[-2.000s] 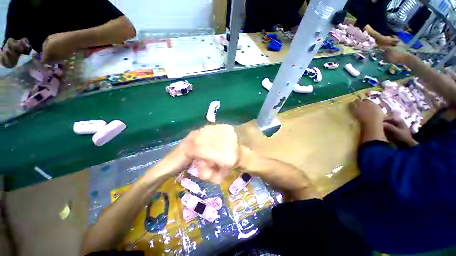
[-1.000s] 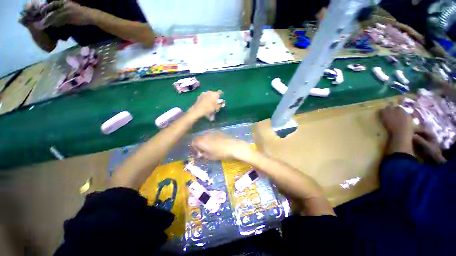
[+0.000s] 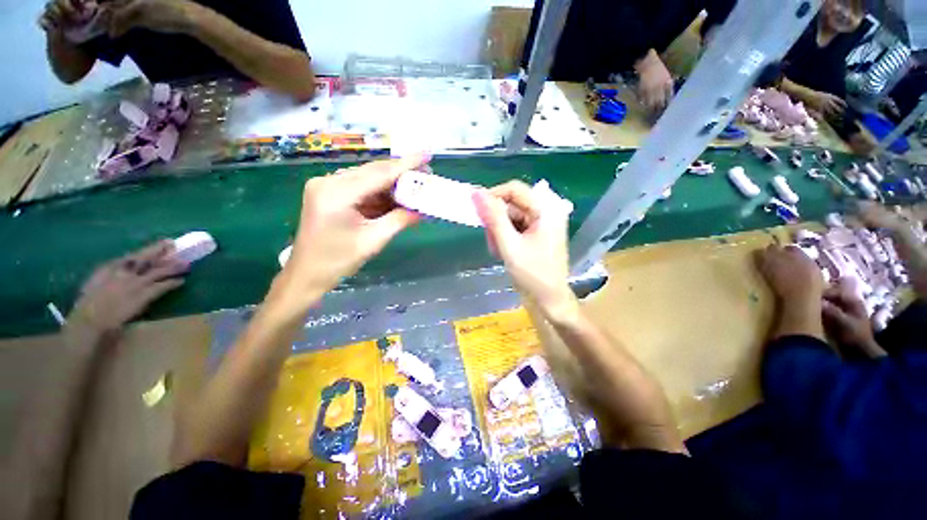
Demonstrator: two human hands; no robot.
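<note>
A pale pink-white oblong casing [image 3: 442,197] is held up over the belt, slightly tilted, between my two hands. My left hand [image 3: 351,218] grips its left end between thumb and fingers. My right hand [image 3: 523,229] pinches its right end; a small white piece [image 3: 552,193] shows at the fingers, and I cannot tell if it is separate. On the mat [image 3: 356,498] below lie a part-built unit with a black window [image 3: 425,416] over other pink parts, a pink-white part [image 3: 415,370] above it, and another unit [image 3: 518,382] to the right.
The green belt [image 3: 254,213] runs beyond the mat. Another person's hand [image 3: 132,289] at left touches a white casing [image 3: 191,247] on it. A grey post [image 3: 661,152] rises right of my right hand. At right, another person's hands [image 3: 798,284] are beside heaped pink parts [image 3: 864,259].
Both my hands have come together over the belt and now hold the casing between them. A neighbour's hand has come in at the left onto a casing on the belt.
</note>
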